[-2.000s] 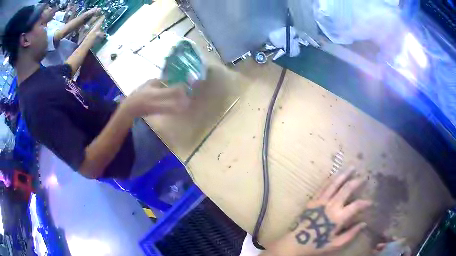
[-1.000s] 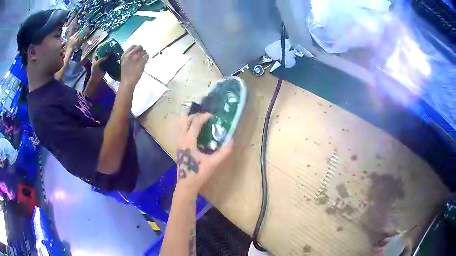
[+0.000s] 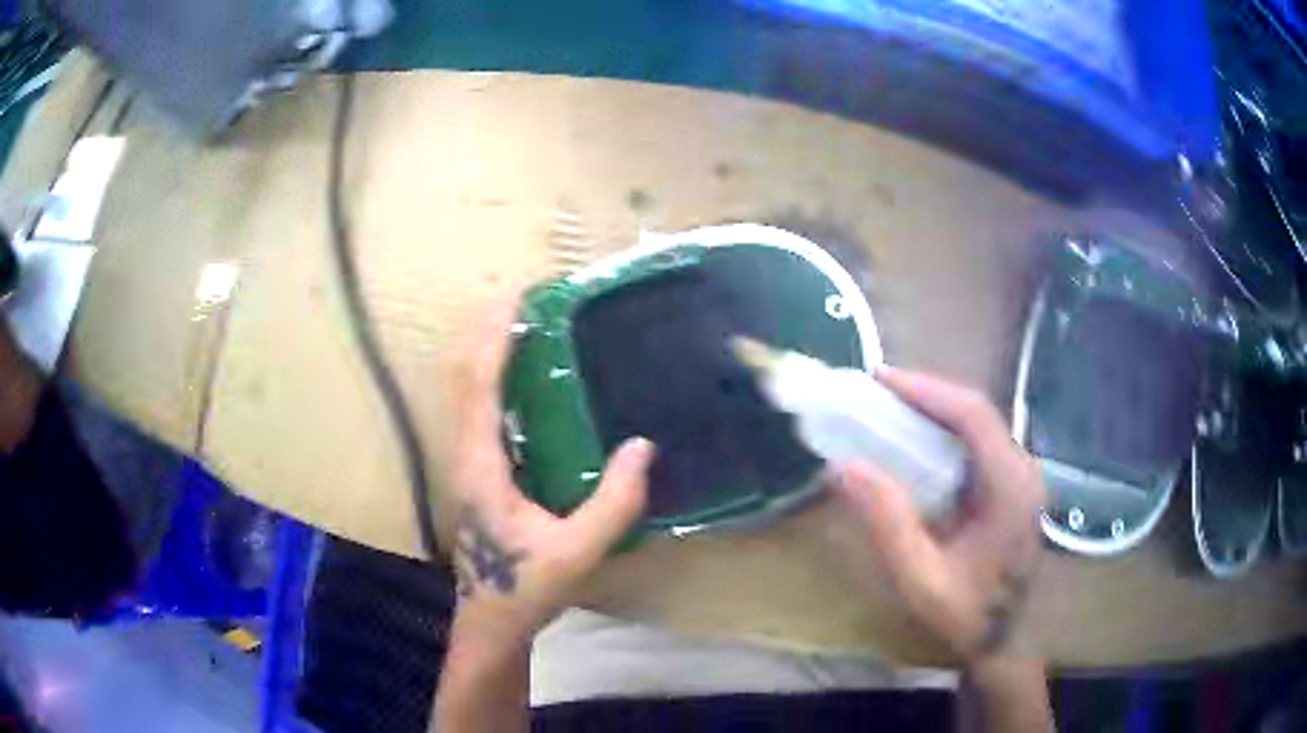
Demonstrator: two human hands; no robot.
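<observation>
A glossy green housing (image 3: 542, 408) with a pale rim and a recessed dark panel (image 3: 667, 387) lies on the cardboard-covered bench in front of me. My left hand (image 3: 538, 523) holds it at its left and lower edge, the thumb over the panel's lower left. My right hand (image 3: 953, 523) is closed around a white squeeze bottle (image 3: 874, 430). The bottle is tilted, its yellowish tip pointing left, over or at the right part of the panel. The image is blurred; I cannot tell whether the tip touches or any liquid comes out.
More green housings (image 3: 1104, 387) stand in a row at the right. A black cable (image 3: 358, 308) crosses the bench at the left. A blue tote (image 3: 294, 616) with dark ribbed contents is at the lower left. A neighbour's dark sleeve (image 3: 65, 501) shows at the left edge.
The view has swung right. My left hand has brought the green housing from the left side to the bench before me. My right hand now shows with the squeeze bottle.
</observation>
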